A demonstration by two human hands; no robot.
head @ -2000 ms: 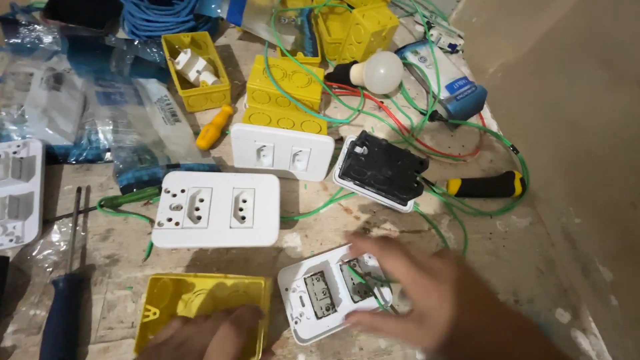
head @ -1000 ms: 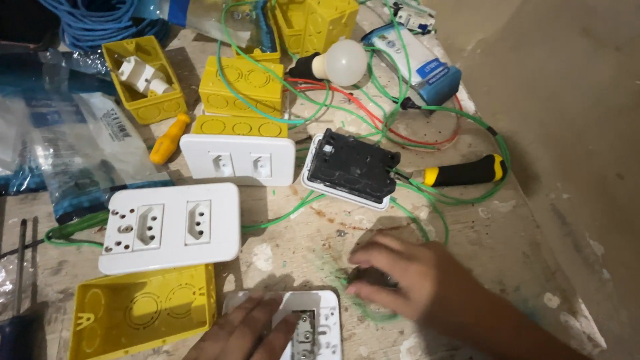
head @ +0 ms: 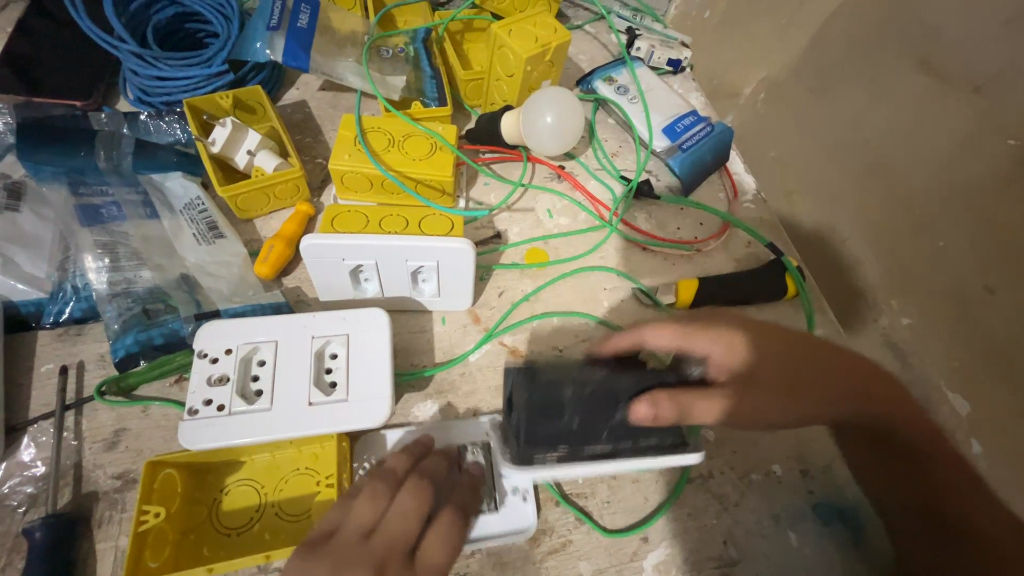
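My right hand [head: 704, 376] grips a black-backed module with a white faceplate [head: 596, 416], tilted and blurred, fingers over its far side and thumb on its back. Green wire runs out beneath it. My left hand [head: 408, 512] lies over a white outlet plate [head: 512, 508] at the bottom centre; the fingers hide much of it, and whether they grip it I cannot tell. To the left is an open yellow electrical box [head: 240, 496]. A white two-socket plate with extra holes [head: 292, 380] rests against its far edge. Farther back, another white socket plate [head: 392, 272] leans on a yellow box.
A yellow-and-black-handled tool [head: 736, 288] lies at right. Behind are a light bulb [head: 552, 120], looped green and red wires, yellow boxes [head: 392, 160], and a blue cable coil [head: 172, 48]. Plastic packets, an orange-handled tool [head: 284, 240] and a dark-handled screwdriver [head: 52, 536] are at left.
My right hand has taken hold of the black-backed module, which lay on the table before, and brought it beside the outlet plate near my left hand.
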